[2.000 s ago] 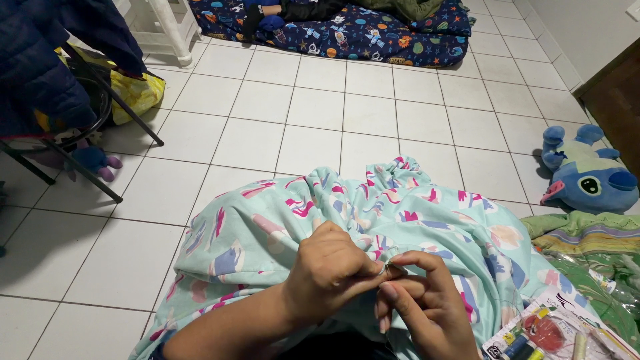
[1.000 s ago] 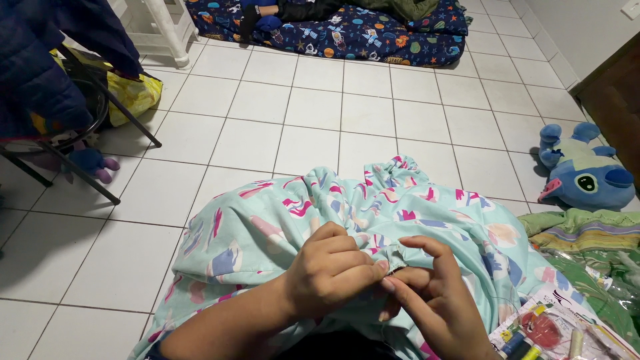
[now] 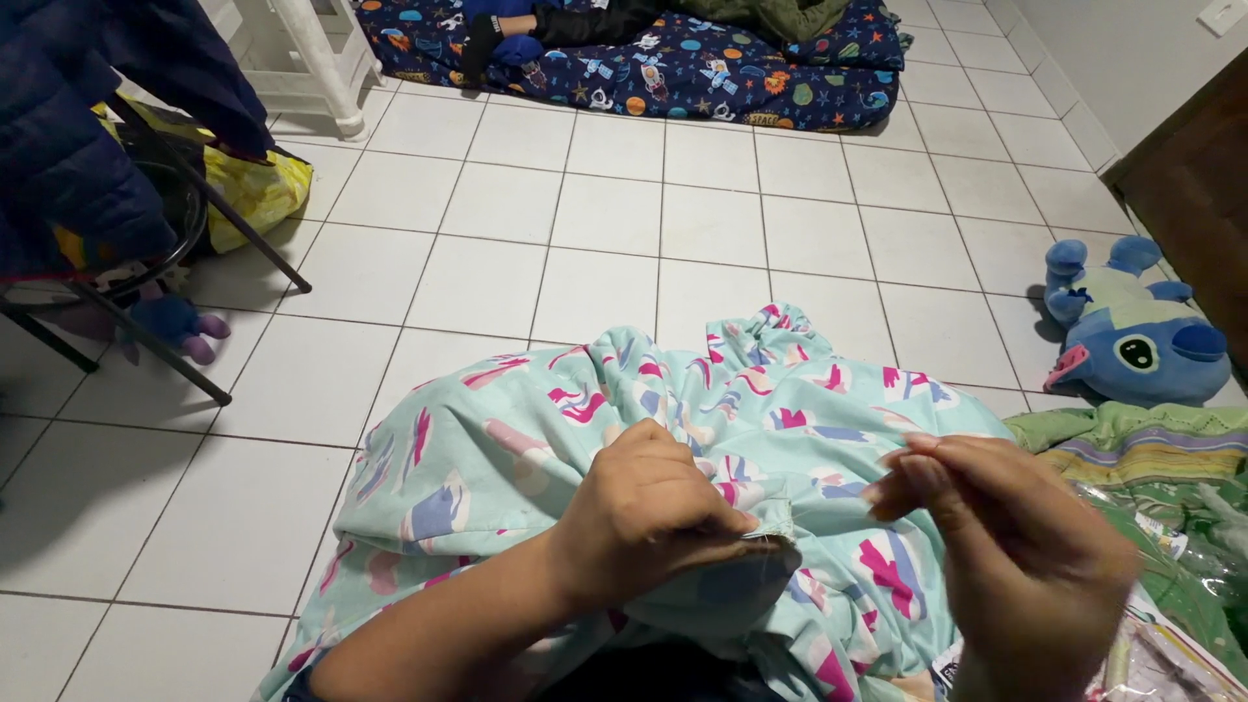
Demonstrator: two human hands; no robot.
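Note:
A mint-green fabric with pink, blue and white patches (image 3: 546, 458) lies bunched over my lap. My left hand (image 3: 648, 512) grips a folded edge of it between thumb and fingers, and loose thread ends show at that edge. To the right, my right hand (image 3: 1019, 536) is raised above the fabric and apart from it, thumb and index fingertips pinched together. Whether a needle or thread is between those fingertips is too small to tell.
At right lie a blue plush toy (image 3: 1136, 331), a green striped cloth (image 3: 1121, 448) and clear plastic packaging (image 3: 1155, 648). A metal-legged chair (image 3: 175, 346) holds a dark jacket at left. A person's legs rest on a space-print mattress (image 3: 624, 73).
My right hand has moved away from my left hand, to the right, where both were together at the fabric edge before. My left hand still grips the fabric.

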